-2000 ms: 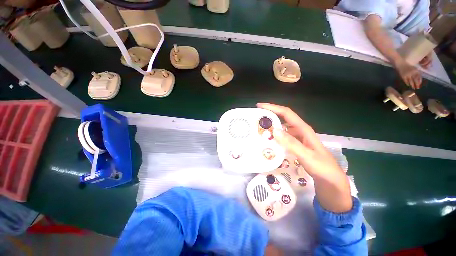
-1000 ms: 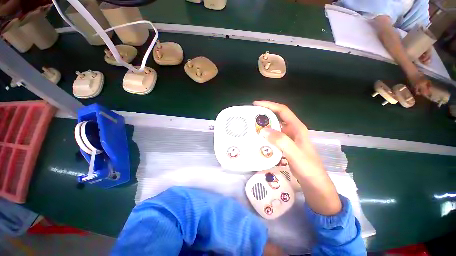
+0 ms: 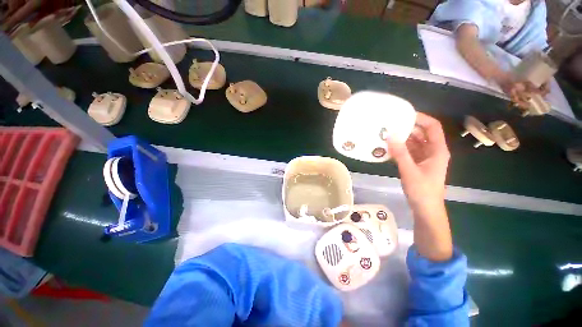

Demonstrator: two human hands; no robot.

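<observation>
My right hand (image 3: 424,159) holds a cream rounded-square faceplate (image 3: 373,121) by its right edge, raised over the belt's near side; its upper part is washed out by glare and small round spots show along its lower edge. Below and left of it, an open beige housing (image 3: 297,182) stands on the white sheet (image 3: 223,223), with small white parts inside. Two more faceplates overlap beside the housing, the front one (image 3: 332,255) with a slotted grille and a dark round spot, the other (image 3: 385,236) partly under it. My left hand is not visible; its blue sleeve (image 3: 242,287) crosses the bottom.
A blue tape dispenser (image 3: 150,191) and a salmon-red tray (image 3: 48,185) are at left. Plug-in units with upright pins (image 3: 169,106) lie on the green belt behind a metal rail. A white cable (image 3: 150,38) hangs overhead. A person's hand (image 3: 529,96) holds a unit at upper right.
My right hand has lifted the faceplate up and to the right, uncovering the open housing and more of the rear faceplate. The belt units have shifted left.
</observation>
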